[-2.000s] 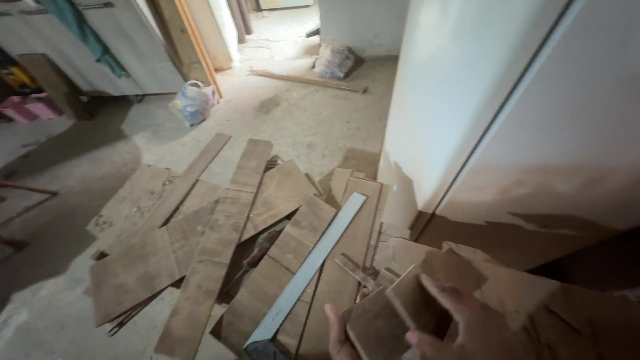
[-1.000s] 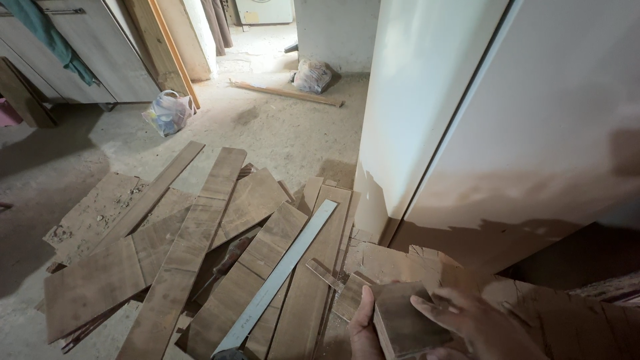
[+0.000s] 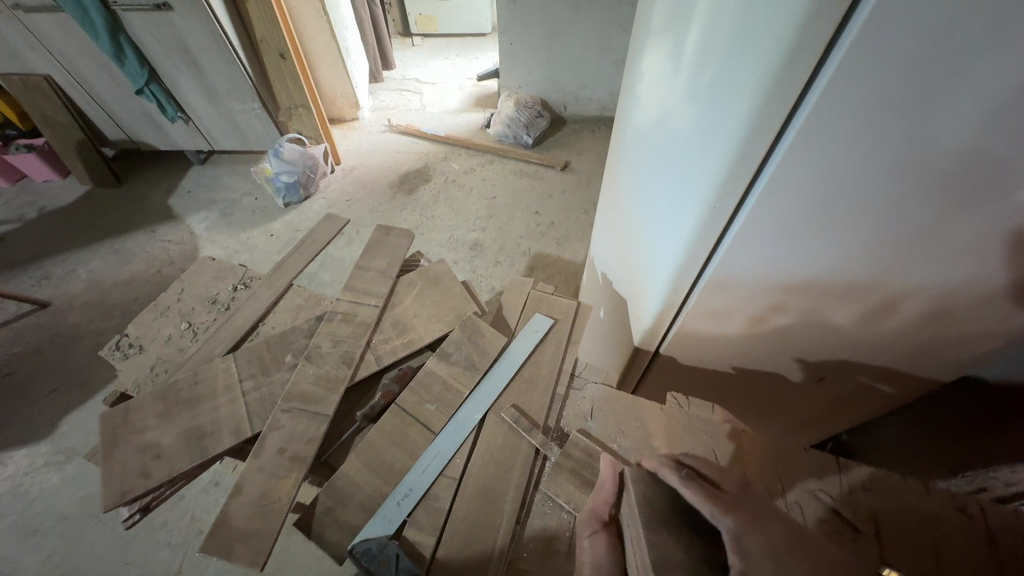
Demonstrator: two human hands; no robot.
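Observation:
At the lower right, my left hand (image 3: 598, 520) grips the left side of a stack of brown boards (image 3: 668, 528). My right hand (image 3: 720, 496) lies over the top and right side of the same stack, its fingertips at the upper edge. Left of my hands, a metal try square (image 3: 460, 432) with a dark stock rests diagonally on brown planks (image 3: 512, 432). A small strip of board (image 3: 528, 428) and a short board piece (image 3: 572, 472) lie just beyond my left hand. A screwdriver (image 3: 388, 392) sits between planks.
More planks (image 3: 312, 392) and a rubble-strewn board (image 3: 184, 320) cover the floor at left. A white cabinet-like panel (image 3: 800, 240) stands at right. Farther off are a plastic bag (image 3: 292, 170), a wooden stick (image 3: 480, 148), another filled bag (image 3: 518, 120) and a grey cabinet (image 3: 168, 72).
The boards in my hands have turned from tilted to nearly upright on edge. My left hand has moved along their left side. The try square has stayed on the planks.

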